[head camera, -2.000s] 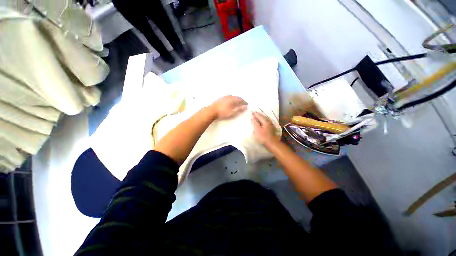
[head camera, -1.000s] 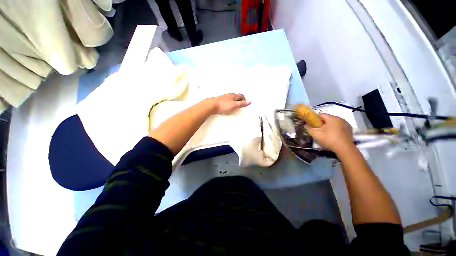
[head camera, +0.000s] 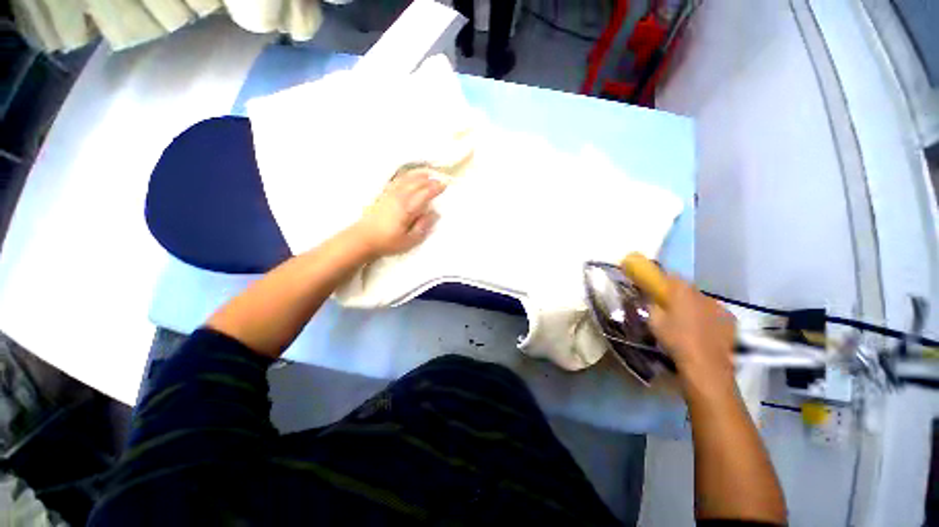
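A cream jacket (head camera: 535, 206) lies spread over the navy padded board (head camera: 211, 196), whose rounded end shows bare at the left. My left hand (head camera: 404, 213) rests on the jacket near a fold, fingers a little apart, not visibly gripping cloth. My right hand (head camera: 692, 327) is closed around the yellow-tan handle of the steam iron (head camera: 623, 317). The iron is at the jacket's right part, beside the bunched cloth at the near edge; whether its sole touches the cloth is hidden.
The light blue table (head camera: 618, 124) lies under the board, with a white side table (head camera: 103, 134) at the left. A white bar (head camera: 412, 39) rises at the far side. Cream garments (head camera: 134, 15) hang at the upper left. Hoses and cables run right of the iron. A person's legs (head camera: 501, 31) stand beyond.
My right hand has taken hold of the iron since the earliest frame and is now nearer the jacket. My left hand has shifted left over the cloth. The view has turned.
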